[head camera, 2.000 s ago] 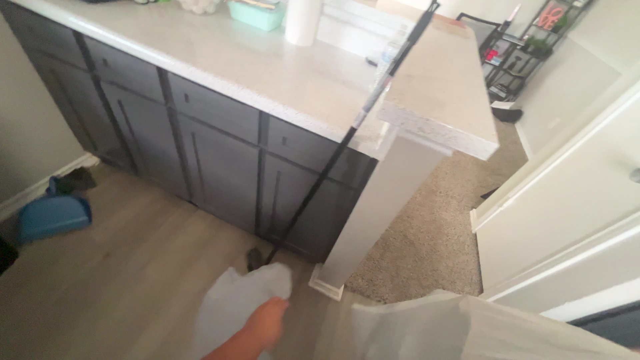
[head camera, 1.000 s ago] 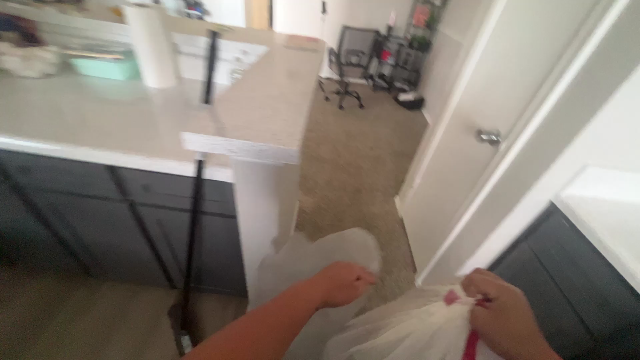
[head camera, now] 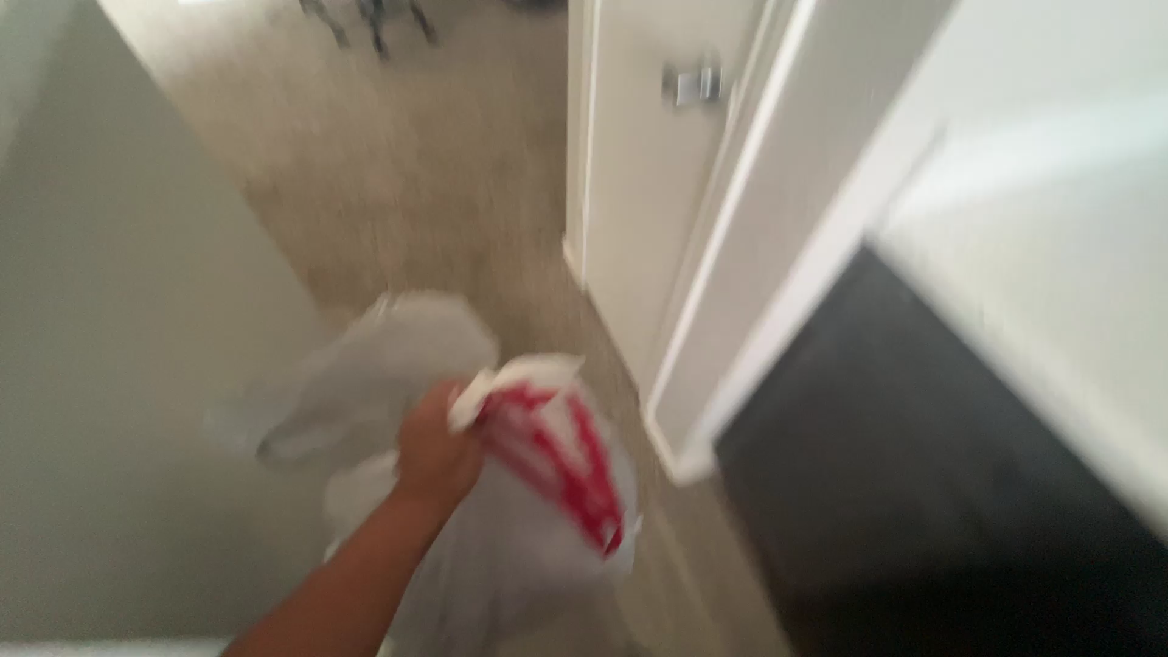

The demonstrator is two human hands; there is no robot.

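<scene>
My left hand (head camera: pixel 438 447) reaches in from the bottom left and is closed around the gathered top of a white plastic trash bag (head camera: pixel 511 557) with a red drawstring (head camera: pixel 570 456). The bag hangs below and to the right of the hand. A second pale, translucent plastic bag (head camera: pixel 401 356) spreads out just behind and left of the hand; blur hides whether the fingers also grip it. My right hand is out of view.
A grey wall or partition (head camera: pixel 137 319) fills the left side. Carpet (head camera: pixel 392 155) lies ahead, with a wheeled chair base (head camera: pixel 374 23) on it. To the right are a white door (head camera: pixel 648 182) with a metal handle (head camera: pixel 693 84), its frame, and a dark cabinet (head camera: pixel 912 474) under a light countertop (head camera: pixel 1058 347).
The red-drawstring bag's top, held by my right hand one second ago, is now in my left hand. My right hand has left the view. The view has swung downward and right.
</scene>
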